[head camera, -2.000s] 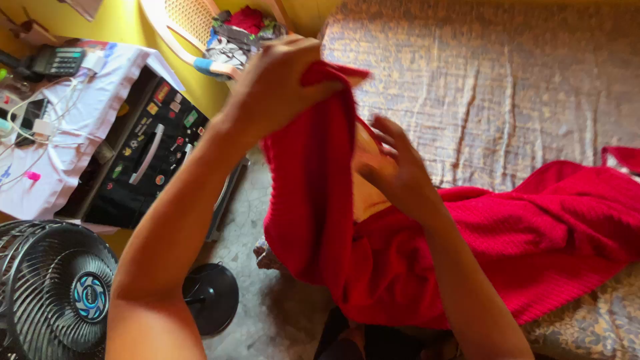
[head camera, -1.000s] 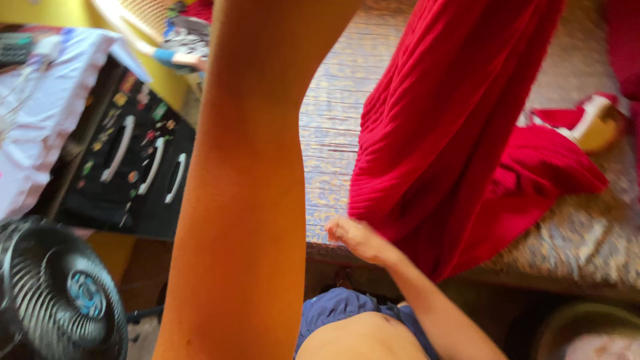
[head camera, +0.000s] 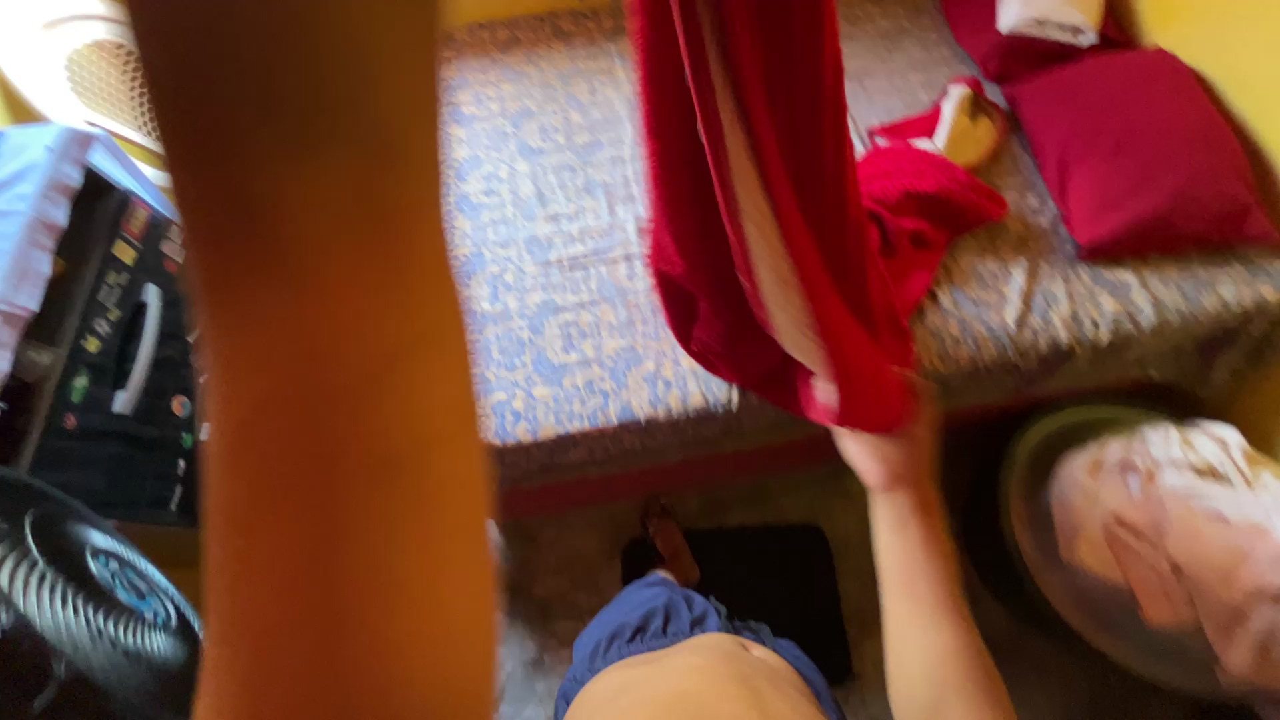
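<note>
A long red ribbed cloth (head camera: 790, 200) hangs down from beyond the top edge of the view, with a beige strip along an open fold. My right hand (head camera: 875, 440) grips its lower end, the fingers partly hidden in the fabric. My left forearm rises blurred and large through the left of the view; the left hand is out of frame above. Behind the hanging cloth, another red part with a beige and white piece (head camera: 930, 190) lies on the patterned bed cover (head camera: 560, 240).
Dark red cushions (head camera: 1150, 160) and a white rolled cloth (head camera: 1050, 18) are at the upper right. A round basin (head camera: 1030, 540) with pale laundry stands lower right. At left are a black fan (head camera: 100, 600), a black drawer unit (head camera: 120, 370) and a woven-backed chair (head camera: 115, 80).
The red cloth, earlier spread over the bed's near side, now hangs raised. My left arm has gone up out of view. My right hand, beside the cloth a second ago, now grips its lower end.
</note>
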